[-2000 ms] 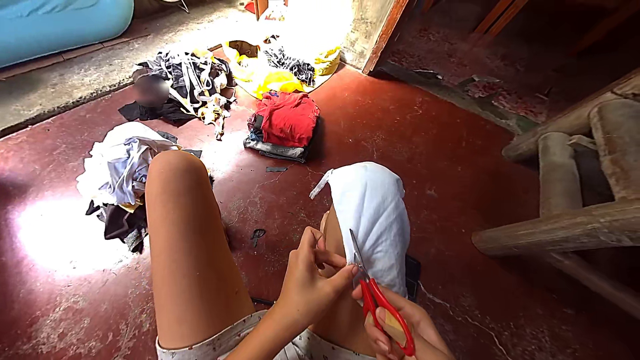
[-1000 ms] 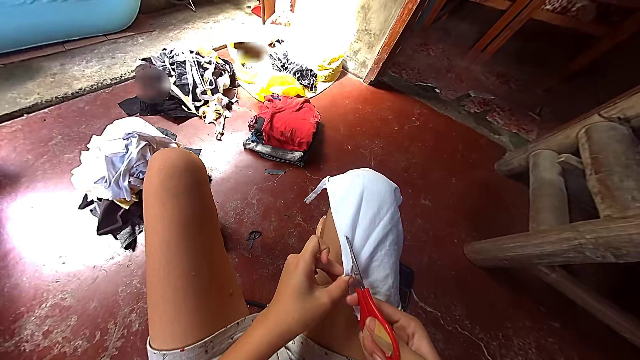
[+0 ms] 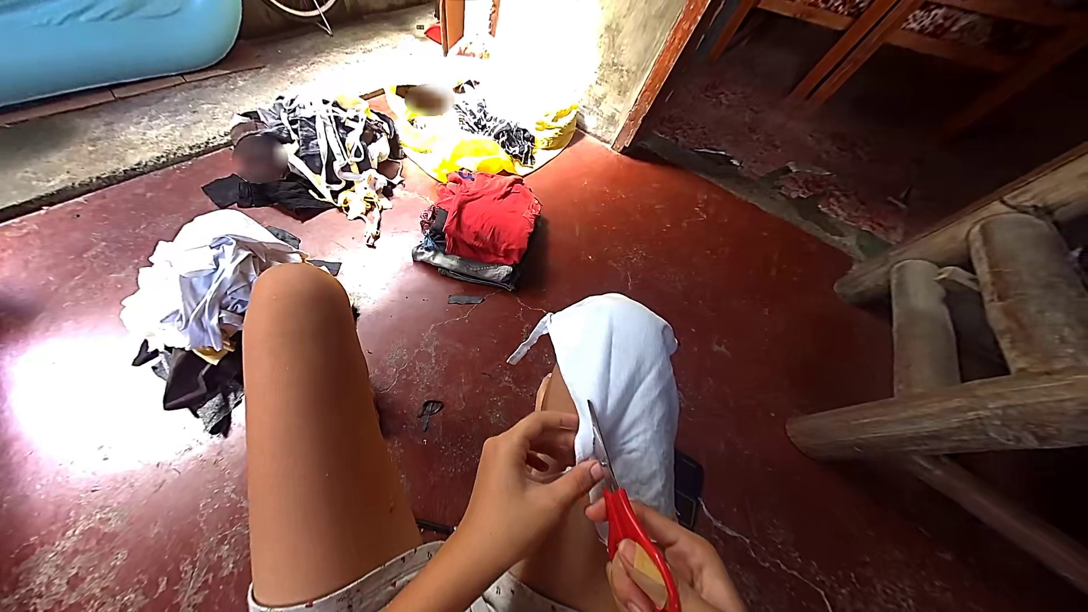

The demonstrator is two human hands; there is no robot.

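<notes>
A white cloth (image 3: 625,365) lies draped over my right knee, with a narrow strip sticking out at its upper left corner. My left hand (image 3: 531,484) pinches the cloth's left edge between thumb and fingers. Red-handled scissors (image 3: 625,518) are in my right hand (image 3: 671,561), its fingers in and around the handle loops. The blades point up and away along the left edge of the cloth, just beside my left thumb. Whether the blades are fully closed is hard to see. Part of the cloth's lower edge is hidden behind my hands.
A white and dark cloth heap (image 3: 212,272) lies beyond my left knee. Folded clothes with a red one on top (image 3: 489,217) sit ahead, near a striped cloth pile (image 3: 331,149) and a yellow bag (image 3: 476,157). A wooden log frame (image 3: 943,416) stands at right.
</notes>
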